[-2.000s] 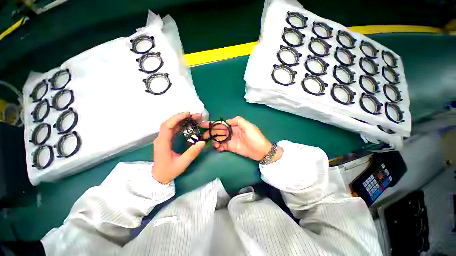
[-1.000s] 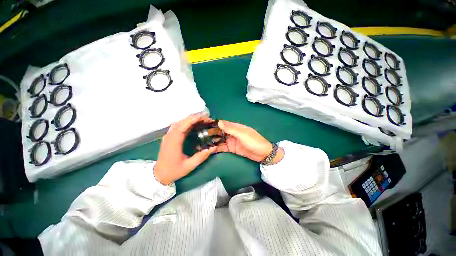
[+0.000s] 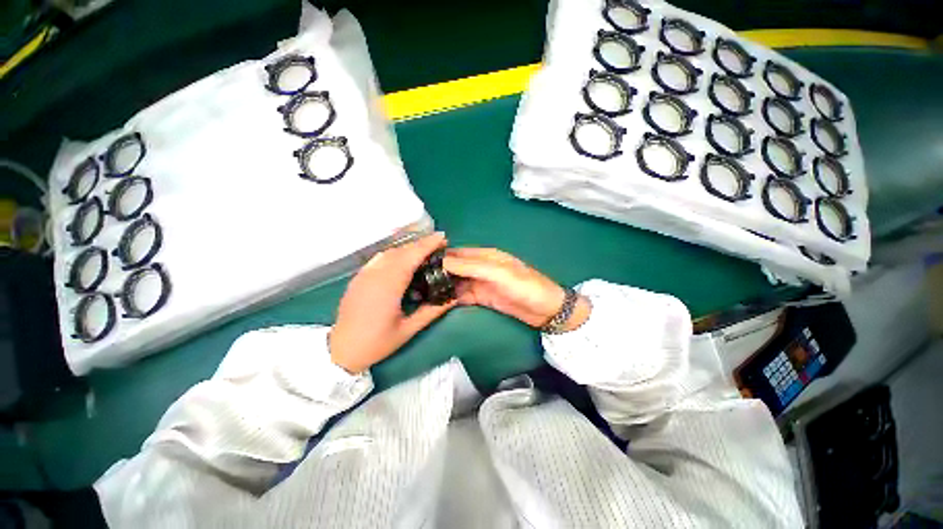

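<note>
My left hand and my right hand meet in front of my body over the green bench. Between them is a small stack of dark watch cases, seen edge-on and partly hidden by my fingers. My left hand grips the stack from the left. My right fingers close on its right side. The left foam stack carries two columns of dark rings at its left and three rings at its upper right. The right foam stack carries full rows of rings.
A dark handheld controller with light keys lies at the right on a white-topped side unit. A black fixture is below it. Yellow tape crosses the bench behind the stacks. A dark box is at the far left.
The single ring that my right hand held apart two seconds ago is now together with the stack between my hands. My hands have closed together. The view has shifted slightly.
</note>
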